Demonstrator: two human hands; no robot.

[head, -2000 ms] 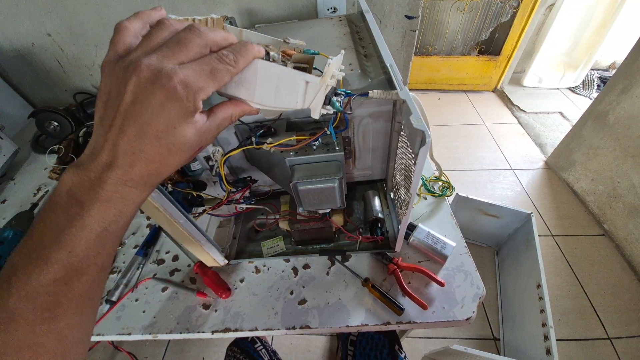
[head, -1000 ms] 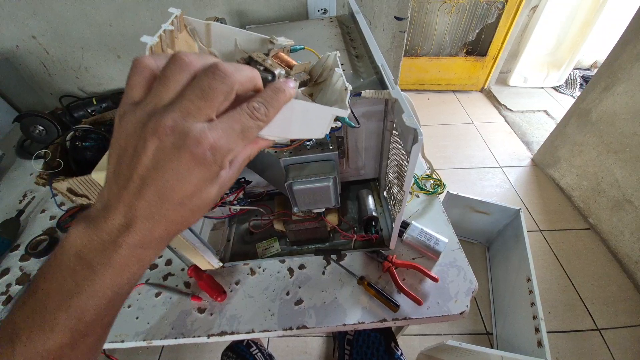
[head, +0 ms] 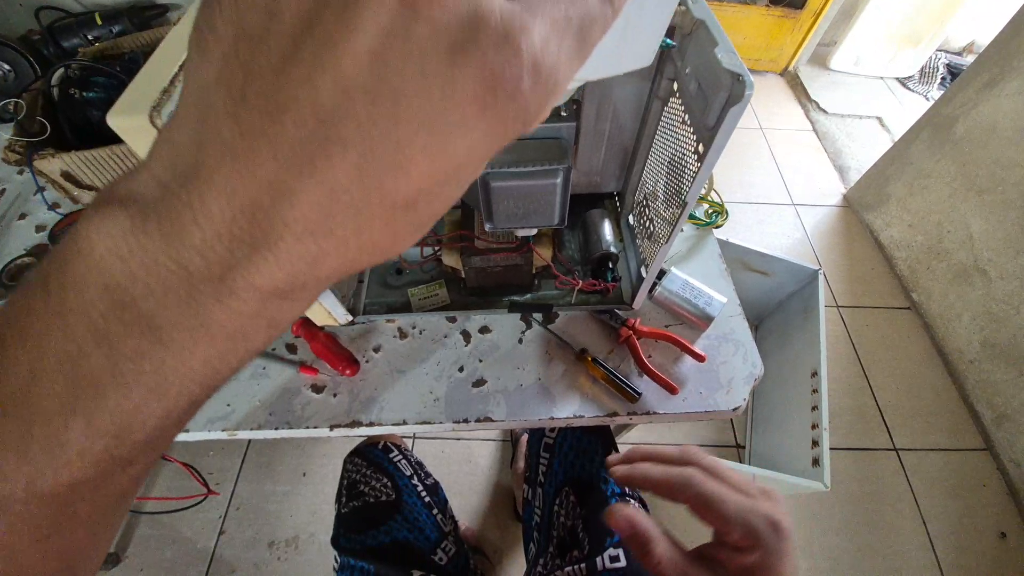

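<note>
My left hand (head: pixel 416 72) reaches across the top of the view, close to the camera, at the pale plastic control panel (head: pixel 632 40); its fingertips are cut off by the upper edge. Below it stands the opened microwave oven chassis (head: pixel 616 120), with the magnetron (head: pixel 524 196), the transformer (head: pixel 498 268) and a metal capacitor (head: pixel 600 236) inside. My right hand (head: pixel 704 508), blurred, is over my lap at the lower right, fingers apart and holding nothing. Nearest it on the table lie red-handled pliers (head: pixel 656 352) and a yellow-and-black screwdriver (head: pixel 612 378).
A loose capacitor (head: pixel 690 298) lies at the table's (head: pixel 416 392) right end. A red-handled screwdriver (head: pixel 326 348) is by the front edge. The grey metal cover (head: pixel 788 384) stands on the floor at right. An angle grinder (head: pixel 104 28) and a cardboard box (head: pixel 88 168) are at the back left.
My right hand has come into view at the lower right. My left hand holds the panel in both earlier frames. The view has tilted down and come nearer.
</note>
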